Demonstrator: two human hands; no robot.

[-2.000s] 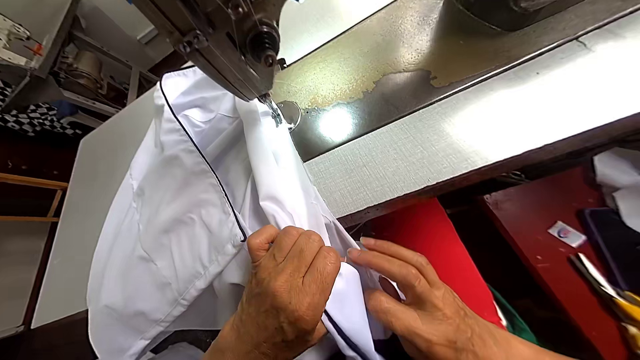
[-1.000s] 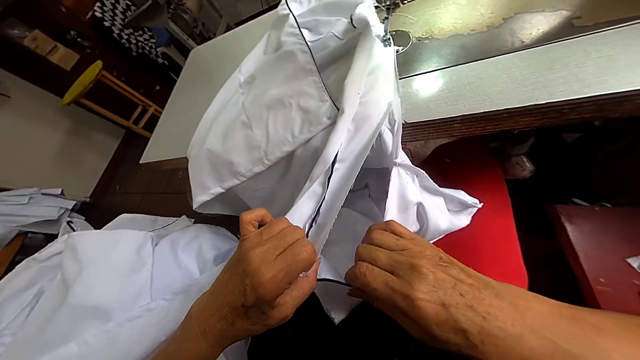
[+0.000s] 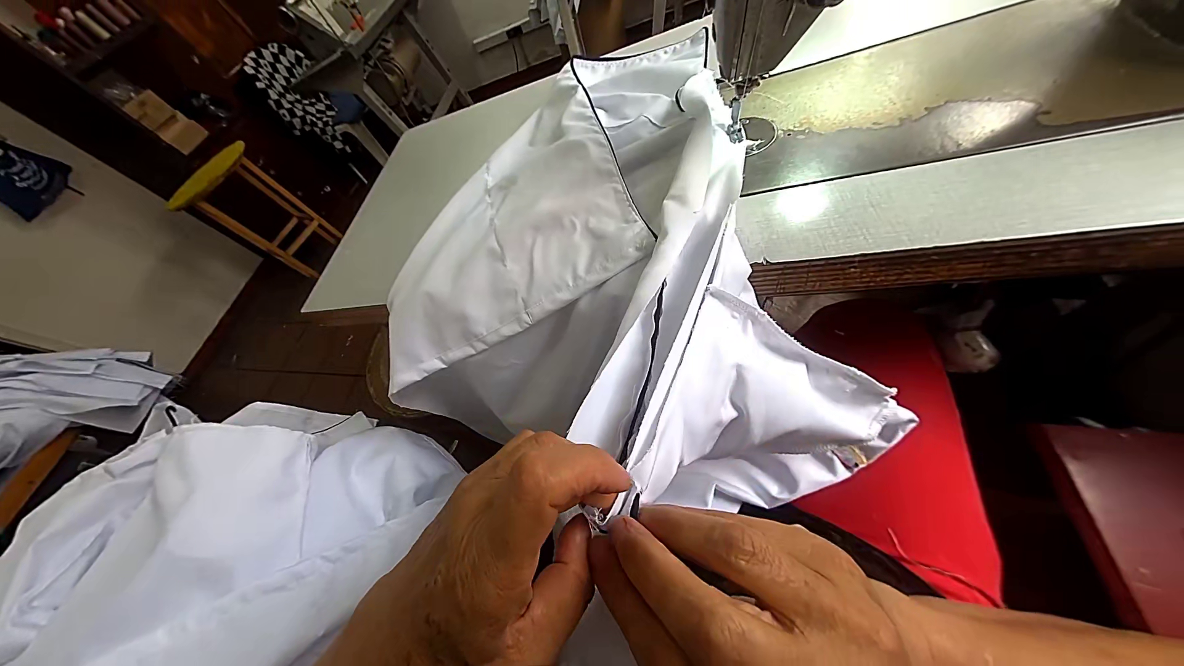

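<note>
A white garment with dark piping [image 3: 555,240] hangs over the front of the sewing table, its upper end at the needle and presser foot of a sewing machine [image 3: 735,116]. Low in the view, my left hand [image 3: 499,546] pinches the garment's seam edge between thumb and forefinger. Beside it, fingertips almost touching, my right hand [image 3: 740,583] pinches the same edge by the end of the dark piping. A loose corner of the cloth spreads to the right over something red.
More white cloth [image 3: 213,499] lies heaped at the lower left. A stool with a yellow seat [image 3: 208,176] stands beyond the table [image 3: 435,157]. A red padded surface [image 3: 911,444] is under the table edge, and a dark red surface [image 3: 1119,499] lies at the far right.
Both hands have come together at the garment's seam edge; one second ago they were apart. The view has shifted, showing more of the left side than two seconds ago.
</note>
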